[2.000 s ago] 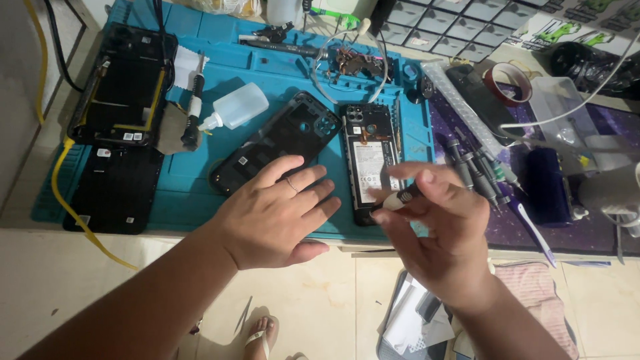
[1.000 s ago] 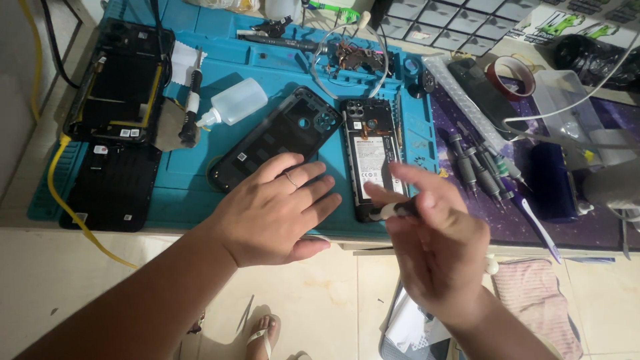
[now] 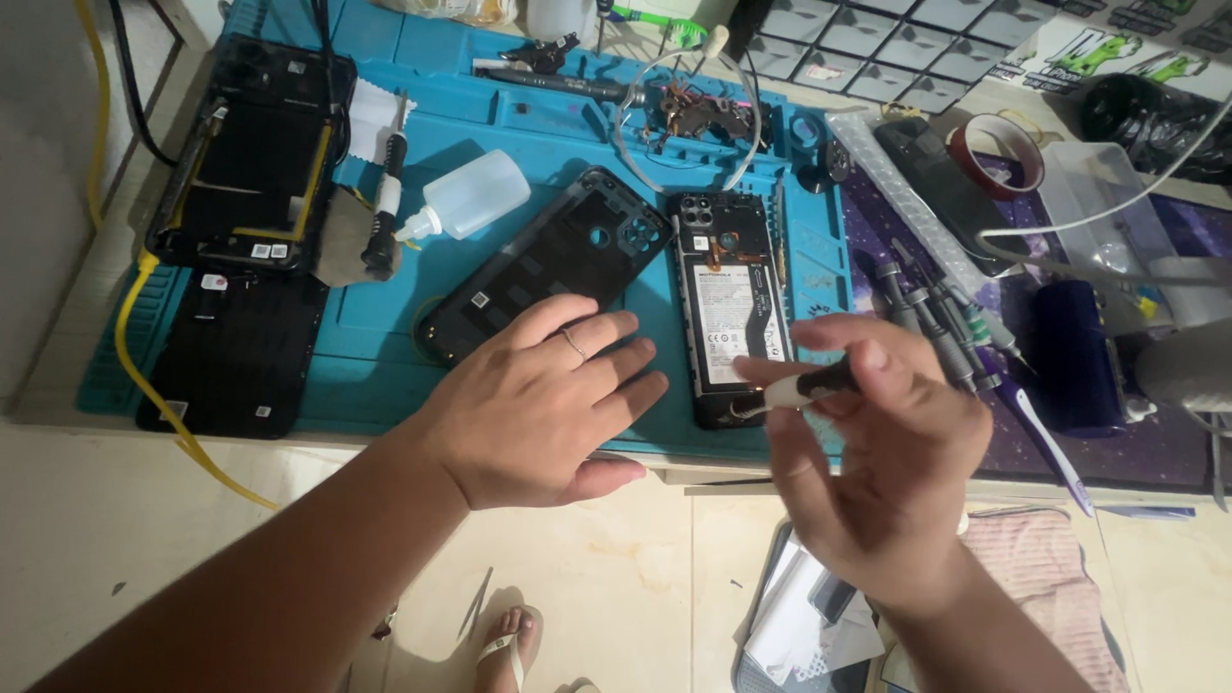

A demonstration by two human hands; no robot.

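Note:
My right hand [image 3: 871,438] grips a black-and-white screwdriver [image 3: 808,387] between thumb and fingers, over the lower end of an opened Motorola phone [image 3: 727,298] whose battery shows. Whether the screwdriver's tip touches the phone is hard to tell. My left hand [image 3: 549,404], a ring on one finger, rests on the lower part of a black phone back cover [image 3: 568,250], fingers slightly spread. Both parts lie on a blue silicone repair mat [image 3: 366,337]. Left of the cover are a translucent dropper bottle [image 3: 472,194] and another black-and-white screwdriver [image 3: 387,202].
Another opened phone [image 3: 252,173] with a yellow cable [image 3: 144,375] lies over a black panel [image 3: 231,356] at left. Loose flex parts [image 3: 703,115] and a white cable loop sit behind. At right are several screwdrivers [image 3: 934,327], a tape roll [image 3: 994,156] and a blue cylinder [image 3: 1073,356].
The screwdriver in my right hand has shifted and turned slightly among the fingers over the phone's lower end. My left hand has stayed on the back cover.

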